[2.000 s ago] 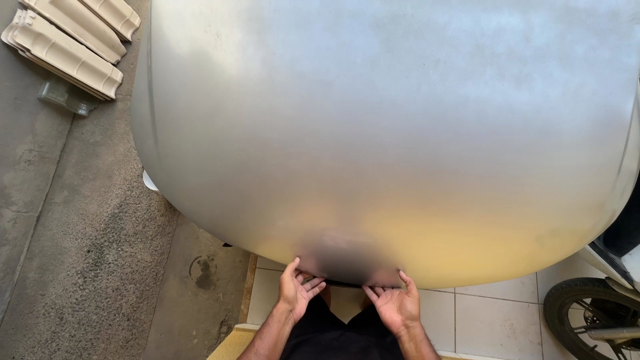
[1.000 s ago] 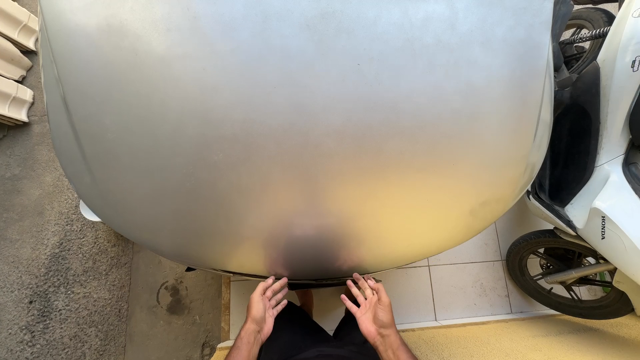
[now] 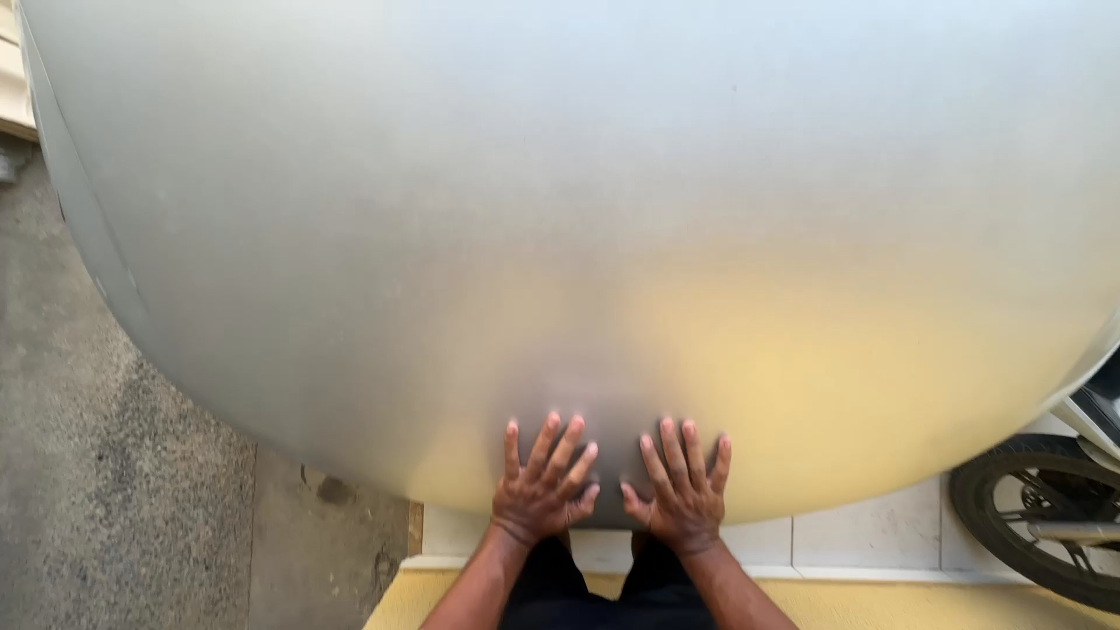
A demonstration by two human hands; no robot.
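Note:
A large car hood point(image 3: 560, 219) in dull silver paint fills most of the head view, its rounded edge curving toward me. My left hand point(image 3: 544, 477) lies palm down on the hood close to that near edge, fingers spread. Beside it on the right, my right hand point(image 3: 684, 481) rests in the same way, its thumb pointing toward the left one. Neither hand holds anything. A dark, blurred reflection shows on the paint between and beyond them. What lies under the hood is hidden.
The wheel point(image 3: 1032, 516) of a motorcycle stands close to the hood's right edge. Rough concrete floor point(image 3: 131, 490) runs along the left, white tiles point(image 3: 862, 529) and a yellow ledge point(image 3: 927, 604) lie below. Pale stacked pieces point(image 3: 13, 83) sit at the upper left.
Both hands have gone from palms up at the hood's near edge, then raised with fingers spread, to palms down on top of it. The hood now reaches lower over the tiles.

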